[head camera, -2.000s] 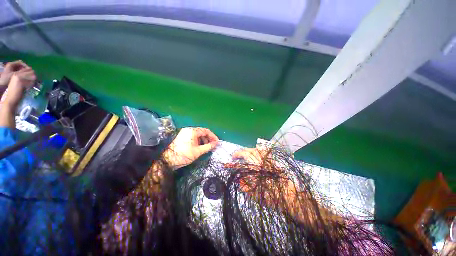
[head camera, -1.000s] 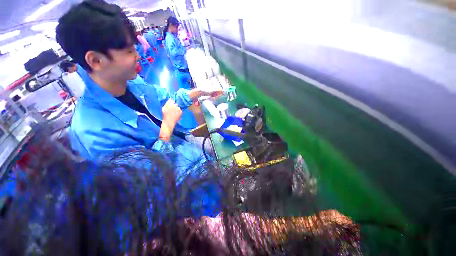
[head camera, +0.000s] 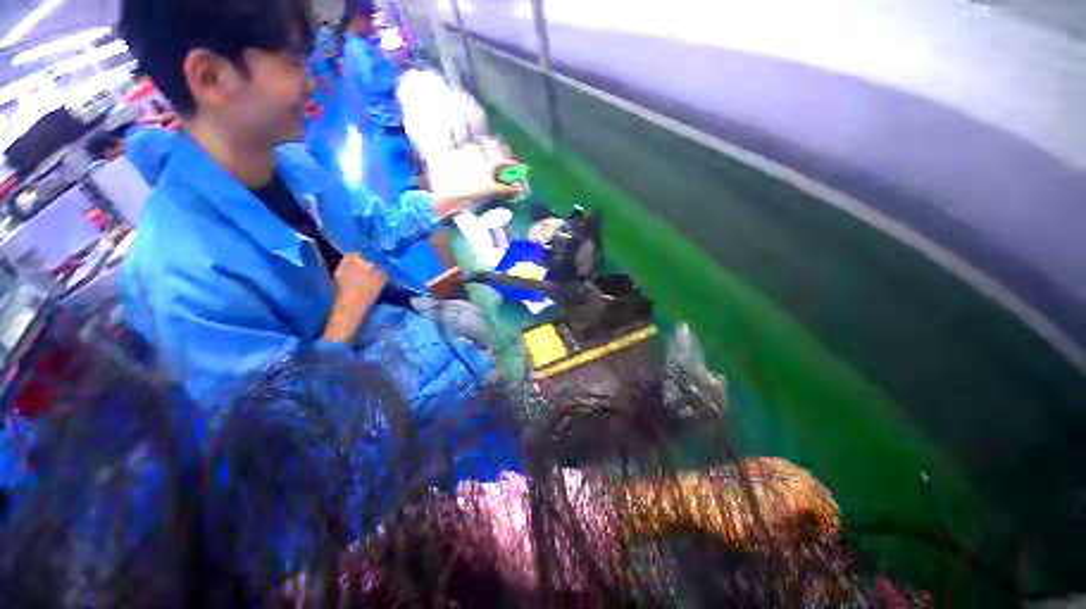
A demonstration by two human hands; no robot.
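My left hand (head camera: 780,497) shows low in the view as a blurred, warm-coloured shape behind strands of dark hair, with a pinkish sleeve to its left. Its fingers and anything in them are hidden. My right hand is not in view. Nearest beyond my left hand, a black box with a yellow stripe (head camera: 595,353) stands on the green bench. A clear plastic bag (head camera: 694,362), partly covered by hair, lies to the right of the box.
A person in a blue smock (head camera: 220,256) sits at left, one hand reaching over the bench near a small green item (head camera: 512,175). Blue items (head camera: 519,264) and a black device (head camera: 580,244) lie beyond the box. Dark hair covers the lower view.
The view has swung left since the first frame; the silvery mat, round part and my right hand have left it. Since the second frame, the neighbour's reaching hand has moved with a green item showing.
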